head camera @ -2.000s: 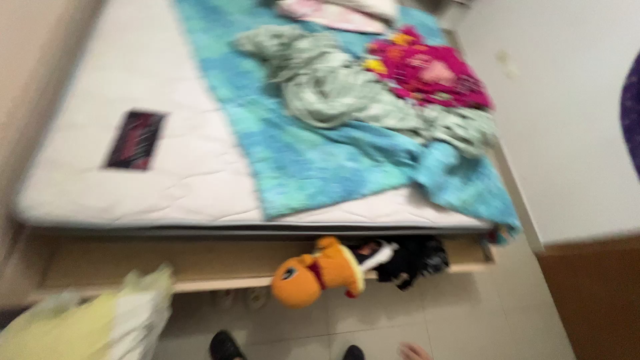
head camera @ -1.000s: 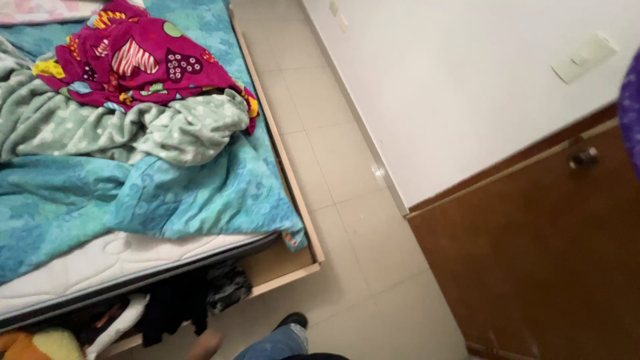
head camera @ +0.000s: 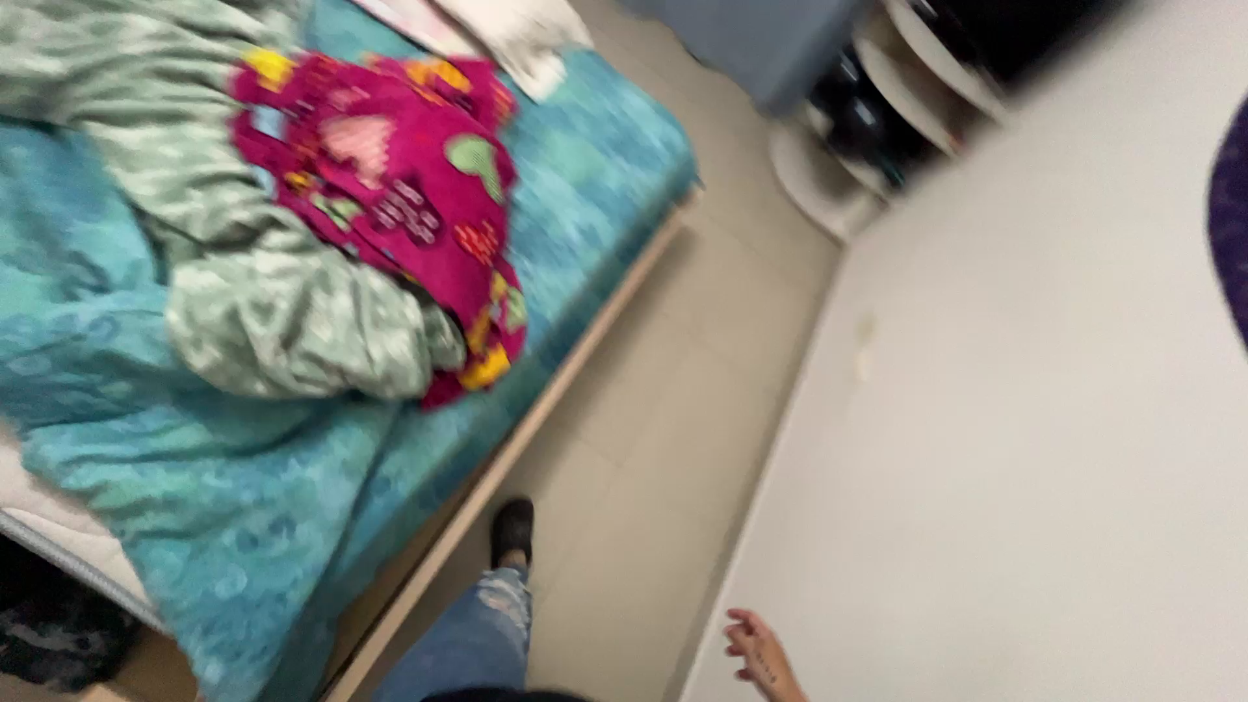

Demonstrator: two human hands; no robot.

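Observation:
My right hand [head camera: 760,653] is low in the view, right of centre, in front of the white wall; its fingers are apart and hold nothing. My left hand is out of the frame. On the bed at the left, a turquoise sheet [head camera: 585,127] lies over a white mattress [head camera: 68,546]. A crumpled pale green blanket [head camera: 283,312] rests on the sheet, and a magenta patterned blanket [head camera: 429,185] lies beside and partly against it. A white cloth [head camera: 517,39] is at the bed's far edge.
The wooden bed frame [head camera: 517,439] runs diagonally beside a tiled floor strip [head camera: 663,390], bounded by the white wall [head camera: 1014,419]. My leg in jeans [head camera: 468,634] and dark shoe [head camera: 512,526] are in this gap. Rounded shelves [head camera: 829,185] with dark items stand at its far end.
The view has swung along the bed's side, and the brown door seen one second ago is out of frame. My right hand now shows in front of the wall.

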